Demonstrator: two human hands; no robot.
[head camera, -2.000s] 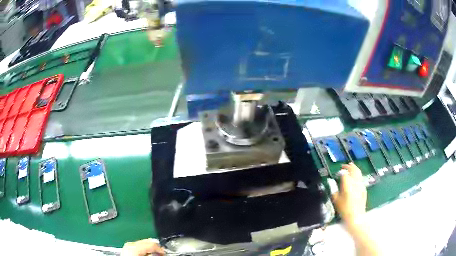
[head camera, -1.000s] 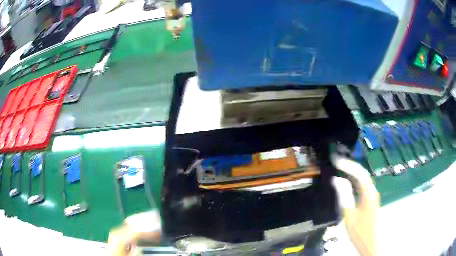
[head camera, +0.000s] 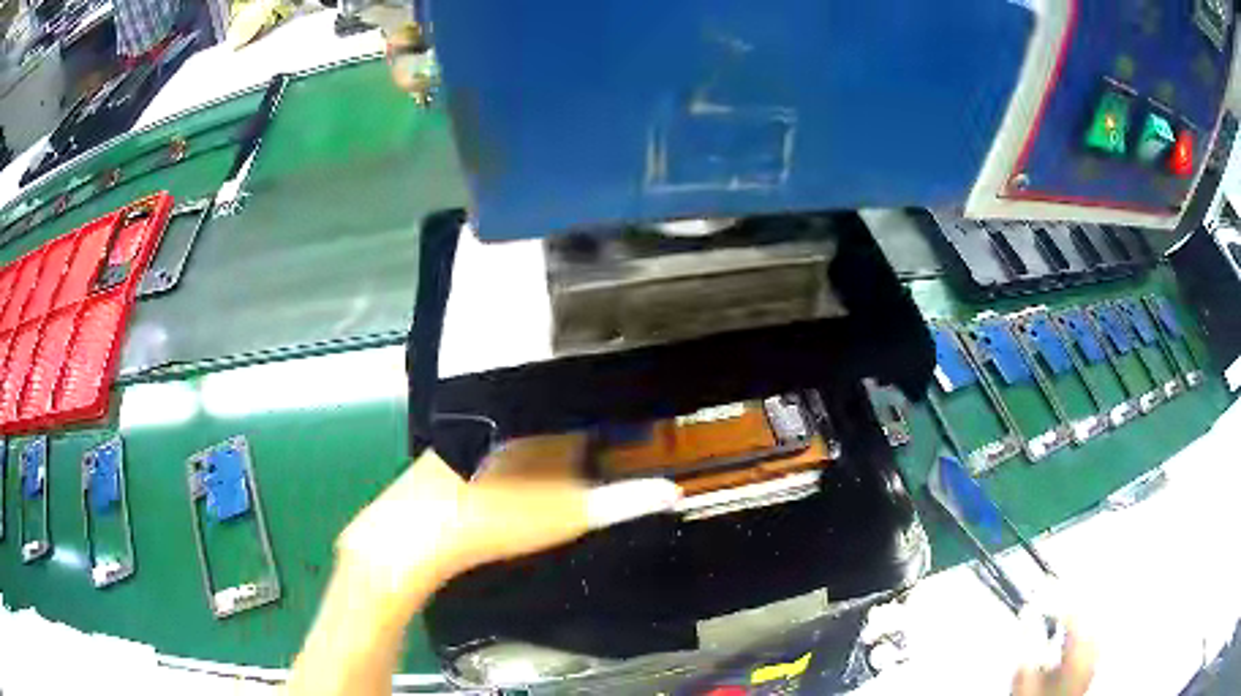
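My left hand (head camera: 476, 519), blurred, reaches over the black press base from the left. Its white-tipped finger lies along the front of the orange-brown fixture (head camera: 715, 438). The hand grips the left end of a dark phone middle frame (head camera: 793, 423) at the fixture; whether it is fully seated is hidden. My right hand (head camera: 1055, 662), small and partly cut off at the lower right, holds another middle frame with a blue patch (head camera: 969, 506) by its lower end, slanted beside the press base. The grey ram block (head camera: 694, 299) stands behind the fixture.
The blue press head (head camera: 735, 109) overhangs the back; the control panel (head camera: 1116, 123) is upper right. Middle frames lie in rows on the green surface at left (head camera: 234, 530) and right (head camera: 1041, 340). A red tray (head camera: 68, 326) is left, a black tray (head camera: 1041, 252) right.
My left hand has moved from the lower left onto the fixture. My right hand has moved down and right with a frame. The nearest left frame, with a white patch, has left the row.
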